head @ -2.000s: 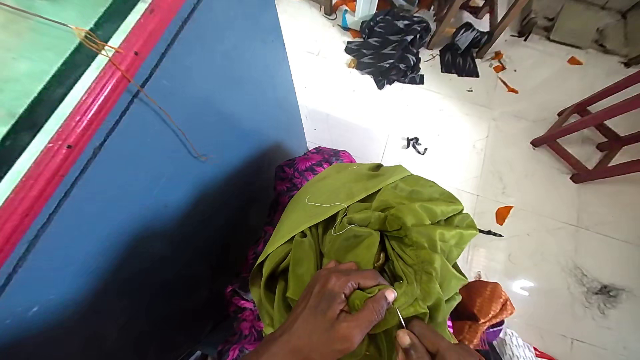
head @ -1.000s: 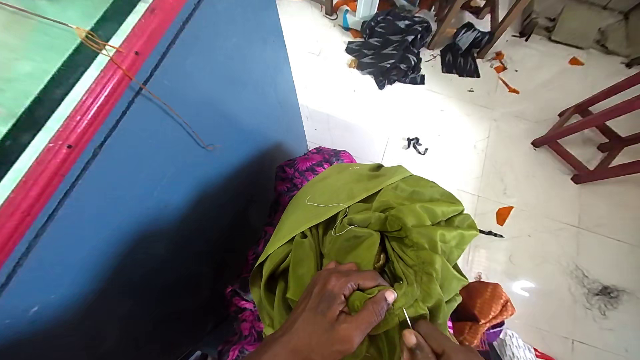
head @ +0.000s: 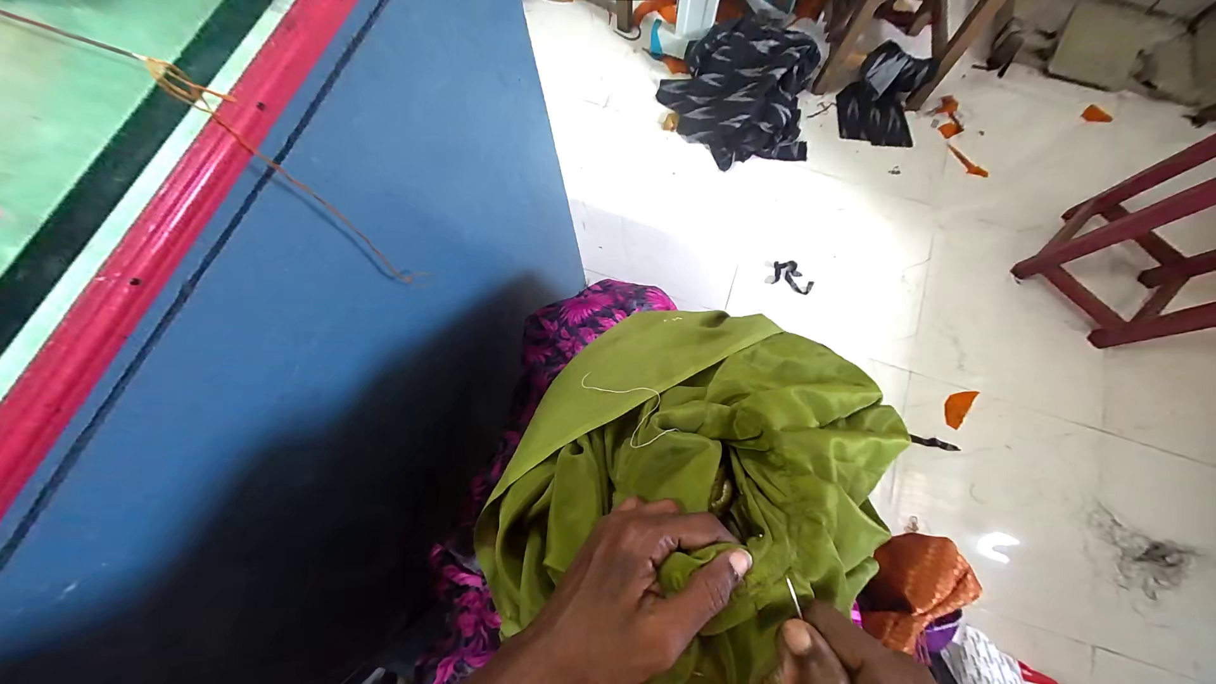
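A bunched green fabric (head: pixel 807 408) lies over the lap, on top of a pink-and-black patterned cloth (head: pixel 598 309). My left hand (head: pixel 646 579) pinches a fold of the green fabric between thumb and fingers. To its right, my right hand (head: pixel 836 646) holds a thin metal needle (head: pixel 794 597) between thumb and finger, its tip pointing up and left against the fabric. A loose pale thread (head: pixel 622 390) curls over the upper part of the green fabric. The lower part of my right hand is cut off by the frame edge.
A blue wall panel (head: pixel 446 171) with a pink edge (head: pixel 180 199) stands at left, a string (head: pixel 313 195) hanging over it. Black patterned cloth (head: pixel 746 90) and orange scraps (head: pixel 960 408) lie on the tiled floor. A red wooden stool (head: pixel 1130 228) is at right; orange fabric (head: pixel 921 584) lies beside the lap.
My right hand and the needle have shifted slightly right, a little away from my left hand. The left hand keeps its pinch on the fabric. The hanging string has swung to the right.
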